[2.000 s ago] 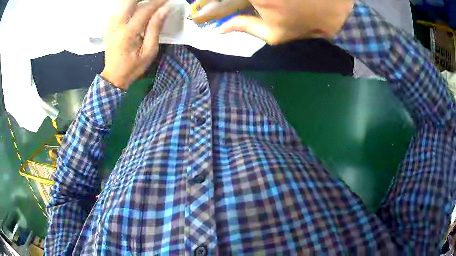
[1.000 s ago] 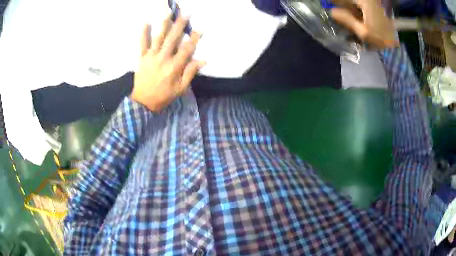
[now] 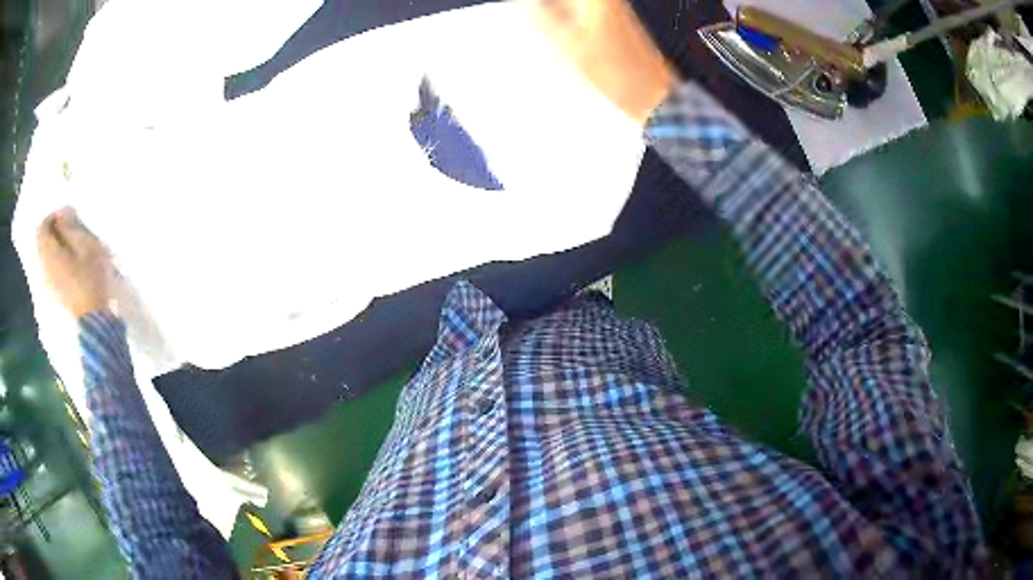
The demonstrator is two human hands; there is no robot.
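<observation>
The white garment (image 3: pixel 317 204), overexposed, lies spread over the dark pressing table cover (image 3: pixel 283 391). A leaf-shaped opening in its middle shows dark blue beneath. My left hand (image 3: pixel 77 263) is at the garment's far left, its fingers curled on the cloth. My right hand (image 3: pixel 606 57) is over the garment at the top; its fingers are washed out by glare, so its grip cannot be told. The steam iron (image 3: pixel 782 62), with silver plate and brown handle, stands untouched at the upper right.
The pale iron rest cloth (image 3: pixel 855 130) lies under the iron at the table's right. A pale steam hose (image 3: pixel 952 25) runs from the iron to the right. The green floor (image 3: pixel 725 329) shows beyond the near edge. Part of a yellow-framed basket (image 3: pixel 295 553) is at bottom left.
My right hand has let go of the iron, which now stands at the upper right, and is over the garment. My left hand has moved from the middle to the far left. The view has shifted.
</observation>
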